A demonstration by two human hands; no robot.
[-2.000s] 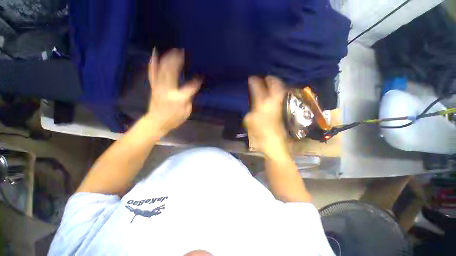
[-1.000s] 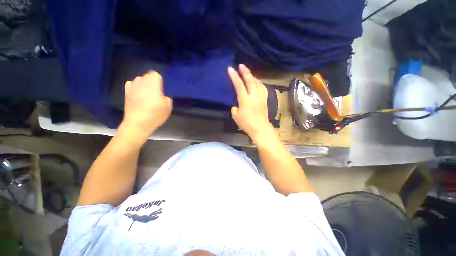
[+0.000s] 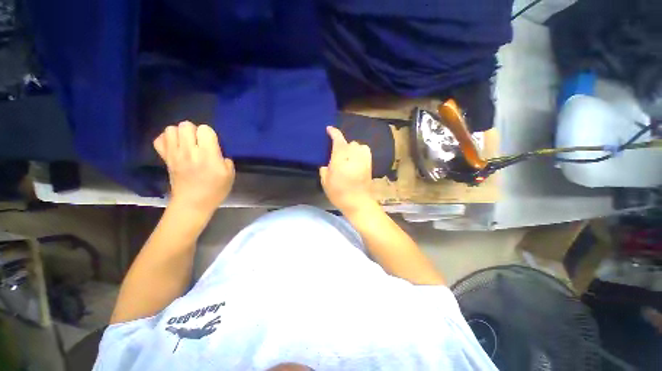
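A navy garment lies over the narrow dark padded board, its bright blue part flat with a straight right edge. My left hand is curled closed at the board's near side, at the left end of the bright blue part; its fingertips are hidden. My right hand is at the cloth's lower right edge, index finger extended along that edge, other fingers curled on the cloth. The steam iron with its orange-brown handle rests on the tan iron rest, right of my right hand.
A large navy garment pile lies behind the board. The yellow-green hose and black cord run right from the iron, across a white plastic container. A black floor fan and a cardboard box are below right.
Both hands moved down from the bunched cloth to the board's near side. The bright blue part is now spread flatter over the board, with more of it showing. The iron stayed parked.
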